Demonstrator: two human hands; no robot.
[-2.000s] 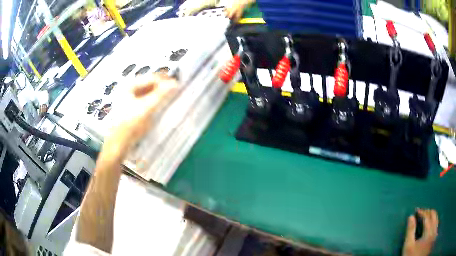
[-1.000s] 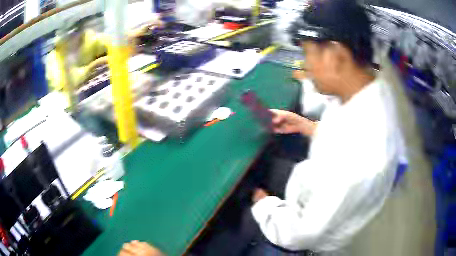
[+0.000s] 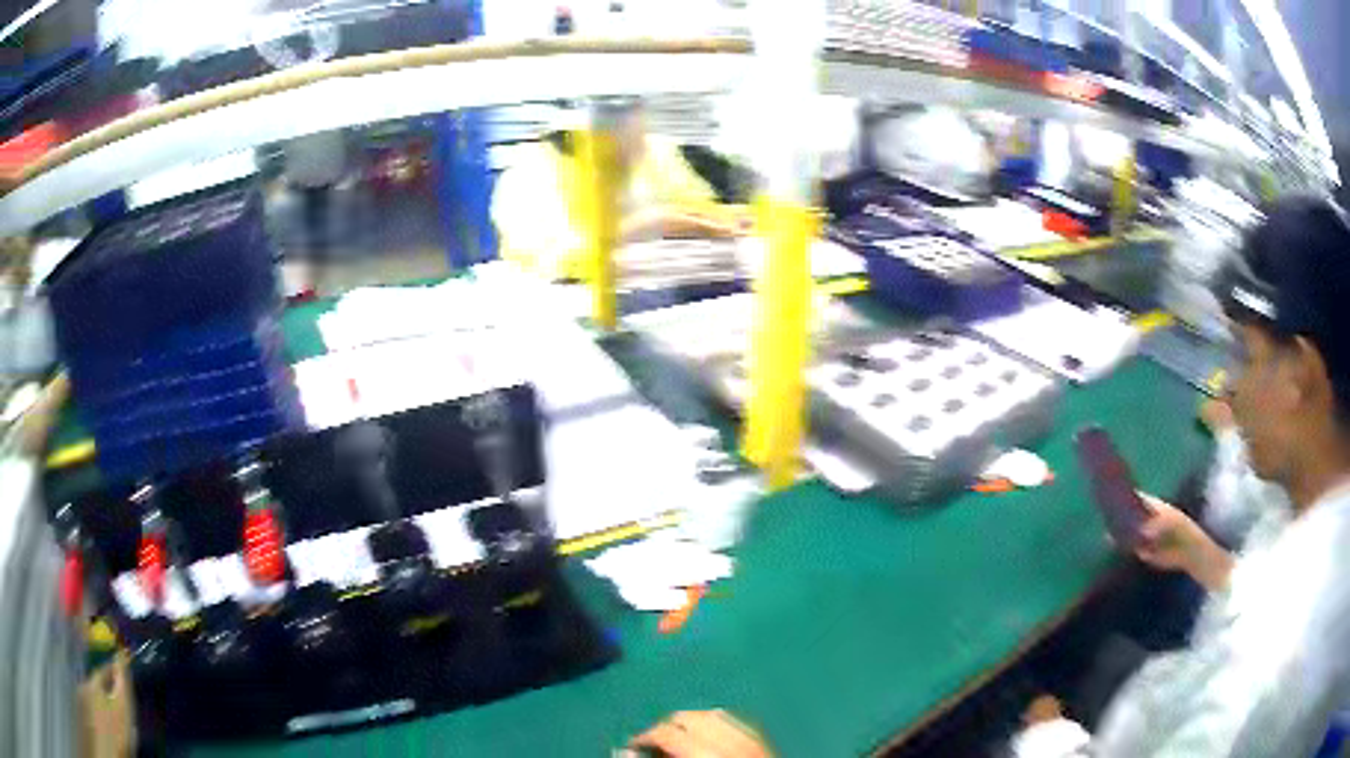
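My right hand is cut off by the bottom edge, fingers curled over the green mat, with a sliver of a small dark thing at its fingertips. The black clamping jig stands at the left, its toggle clamps in a row. Three red grips hang low; the two right clamps are blurred and upright. A blurred tan patch is at the lower left; I cannot tell if it is my left hand.
Dark-blue trays are stacked behind the jig. White wipes and an orange tool lie right of it. A yellow post and foam trays with dark units stand beyond. A seated person holds a dark-red flat thing.
The view has swung far right, then partly back left, bringing most of the jig in again. My left arm, over the foam trays earlier, is no longer clearly seen.
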